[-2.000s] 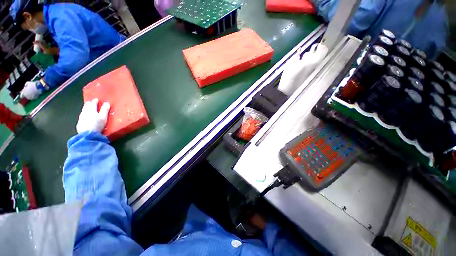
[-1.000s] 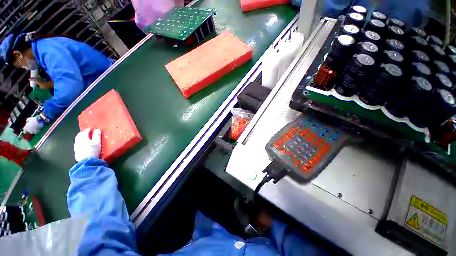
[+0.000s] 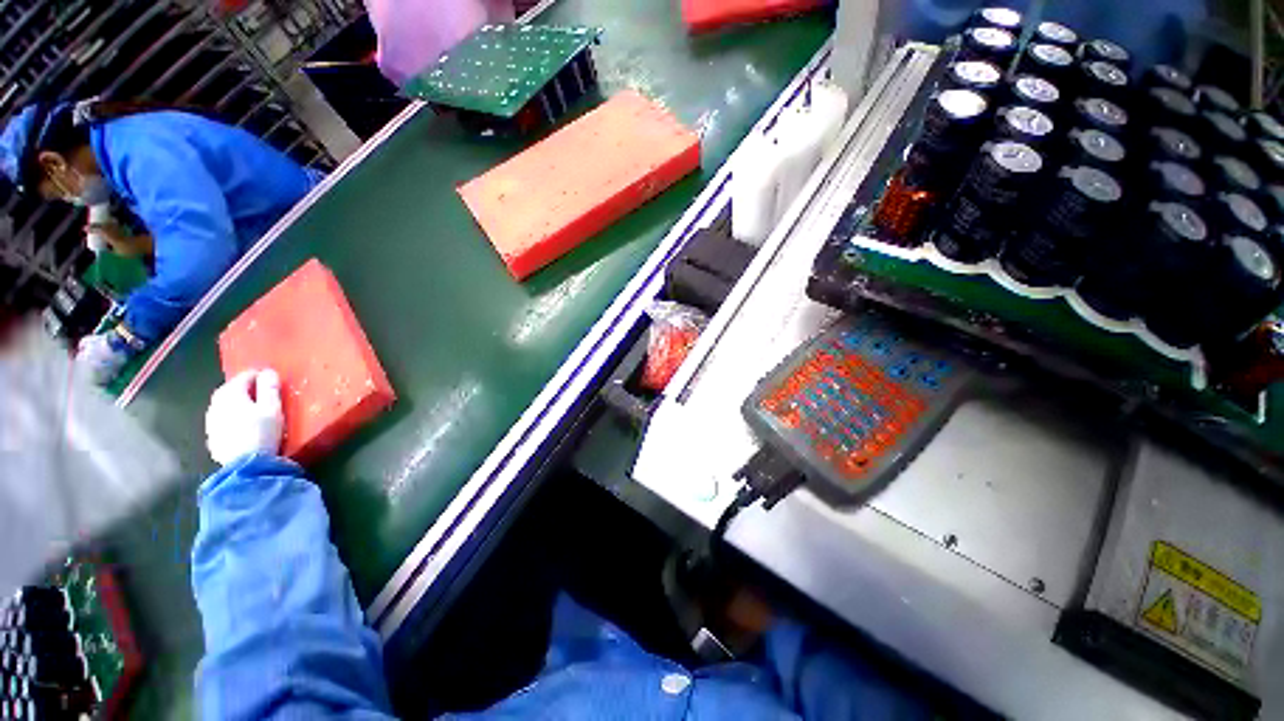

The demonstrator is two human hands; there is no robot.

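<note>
My left hand [image 3: 245, 417], in a white glove, grips the near left edge of a red-orange foam pad [image 3: 310, 355] lying flat on the green conveyor belt [image 3: 423, 331]. The fingertips are on the pad's top and the underside of the hand is hidden. A second foam pad [image 3: 580, 183] lies farther along the belt, untouched. My right hand [image 3: 744, 614] is low in the picture beside the machine, dark, blurred and partly hidden; its fingers cannot be made out.
A perforated green board [image 3: 510, 68] stands beyond the pads. A capacitor board [image 3: 64, 648] is at lower left, below a blurred whitish sheet [image 3: 71, 458]. At right are a keypad unit [image 3: 856, 406], large capacitors [image 3: 1084, 190] and a parts bag [image 3: 670, 352]. A person [image 3: 197, 197] works across the belt.
The view has shifted, so the pads appear lower and the machine farther left. My left hand stays on the same pad. The whitish sheet has moved up at the left, uncovering more of the lower-left board.
</note>
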